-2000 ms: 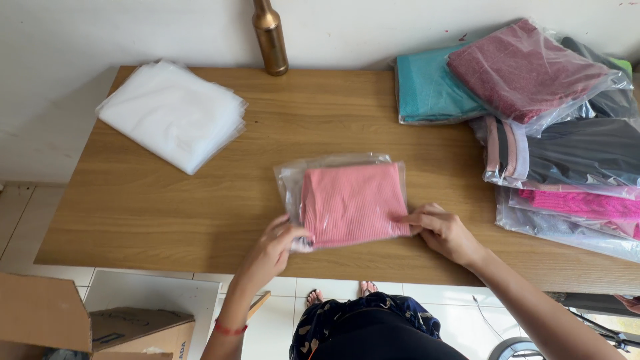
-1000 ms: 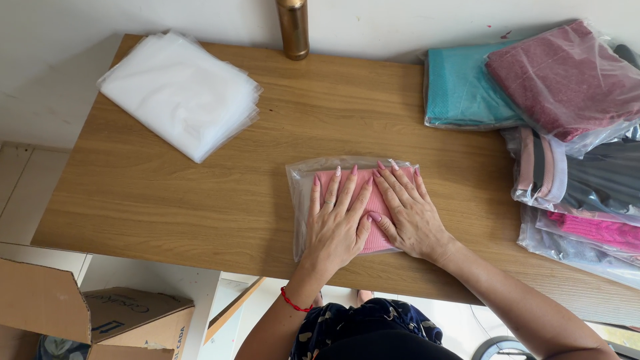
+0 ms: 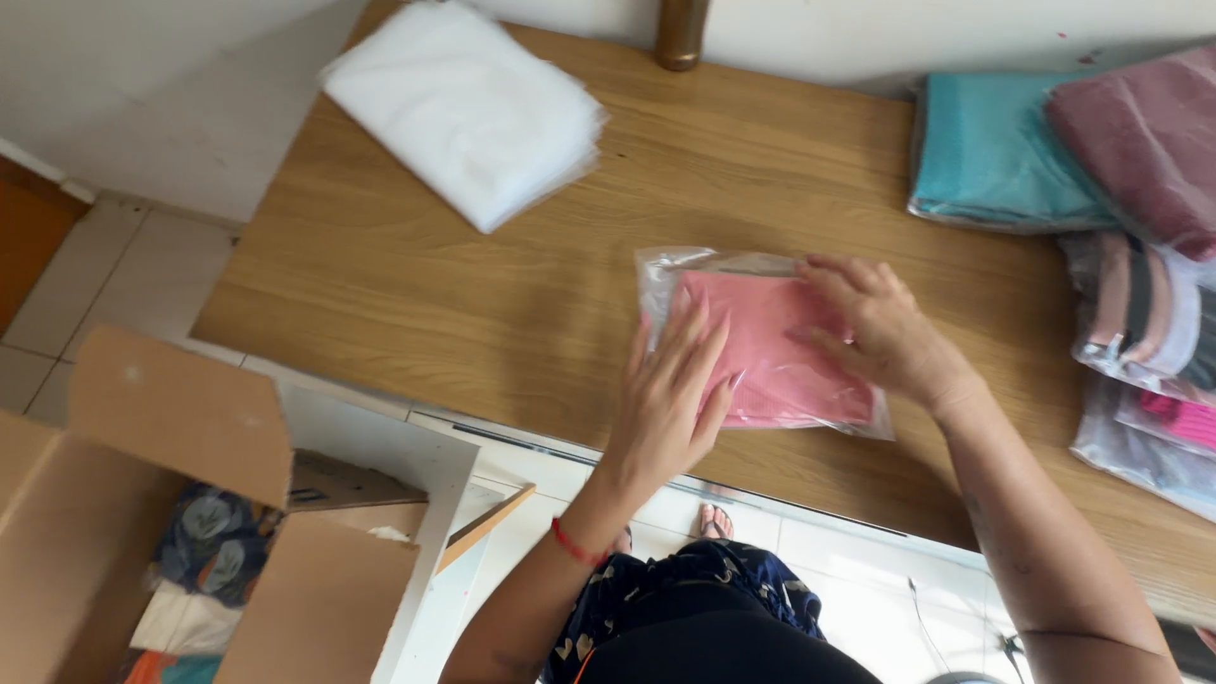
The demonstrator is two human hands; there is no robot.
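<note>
A folded pink ribbed garment (image 3: 774, 347) lies flat in a clear plastic bag near the front edge of the wooden table (image 3: 408, 275). Over its left part rests my left hand (image 3: 674, 394), fingers spread, with a red bracelet at the wrist. My right hand (image 3: 879, 328) is at the upper right of the bag, fingers apart and slightly bent, its fingertips on or just above the plastic. Neither hand grips the bag. Parts of the garment are hidden under the fingers.
White translucent plastic bags (image 3: 475, 114) lie at the back left. The base of a gold-brown bottle (image 3: 681, 33) stands by the wall. Bagged garments, teal (image 3: 997, 152), maroon (image 3: 1149, 142) and others, are piled at right. An open cardboard box (image 3: 180, 408) with fabric inside is at lower left.
Both hands first held the bag's lower corners, then lay flat side by side on the pink garment; now they are farther apart, uncovering its middle. The view has shifted left.
</note>
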